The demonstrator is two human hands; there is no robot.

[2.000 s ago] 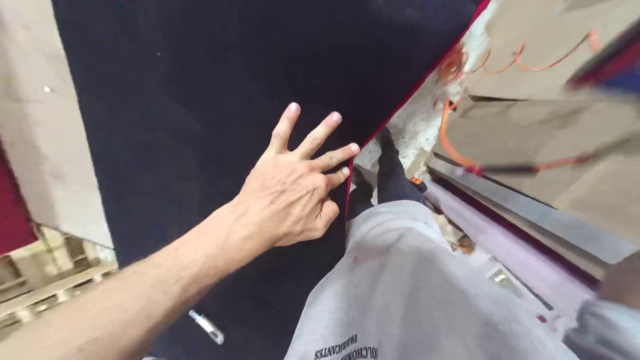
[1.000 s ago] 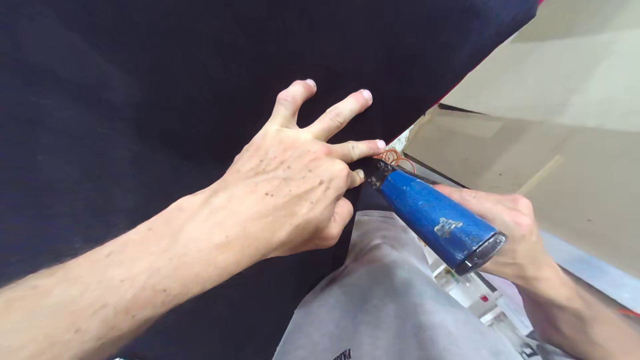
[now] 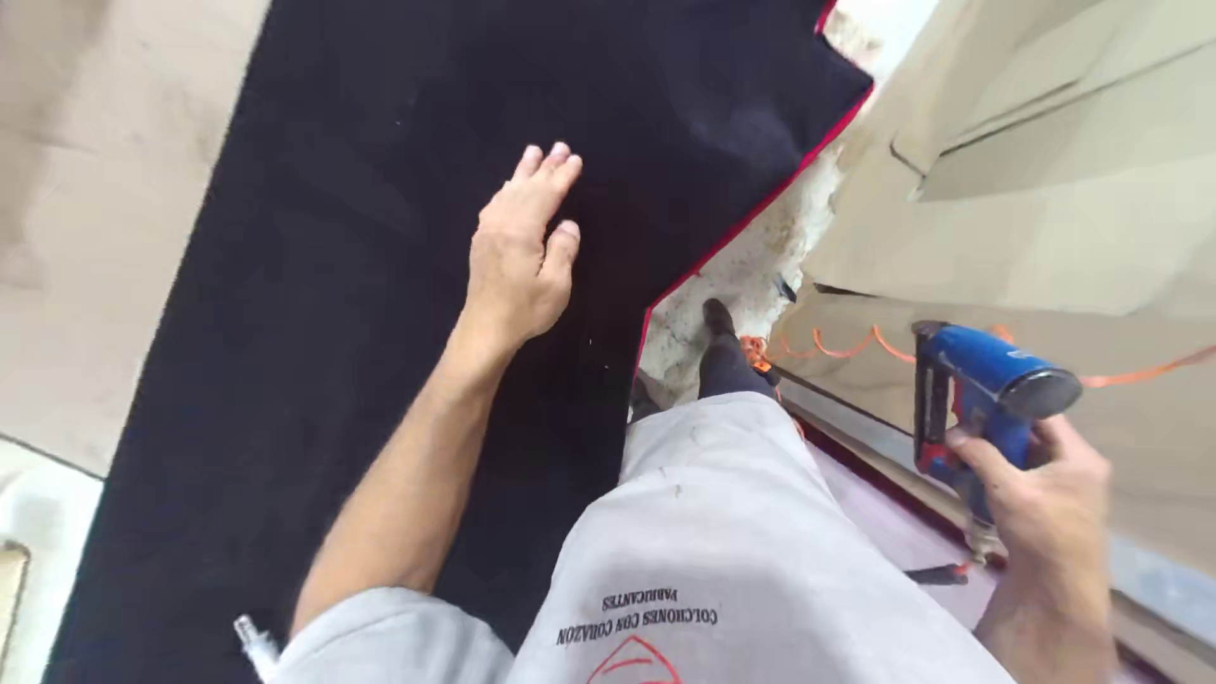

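My left hand (image 3: 521, 252) lies palm down on a large dark fabric-covered panel (image 3: 380, 285), its fingers nearly together and nothing held. A red edge (image 3: 727, 237) runs along the panel's right side. My right hand (image 3: 1040, 475) grips a blue pneumatic stapler (image 3: 997, 375) by its handle, to the right of the panel and apart from it. At the lower left, a small metal and white tool (image 3: 255, 641) lies on the dark fabric, partly hidden by my left sleeve.
An orange coiled air hose (image 3: 855, 350) runs behind the stapler, over tan sheets (image 3: 1035, 237) at the right. Below the panel's red edge the pale floor (image 3: 760, 247) and my legs show. Another beige surface (image 3: 85, 218) borders the panel at the left.
My right hand with the stapler has moved right, away from the panel's edge and my left hand. My left hand has left the red edge, its fingers now closer together.
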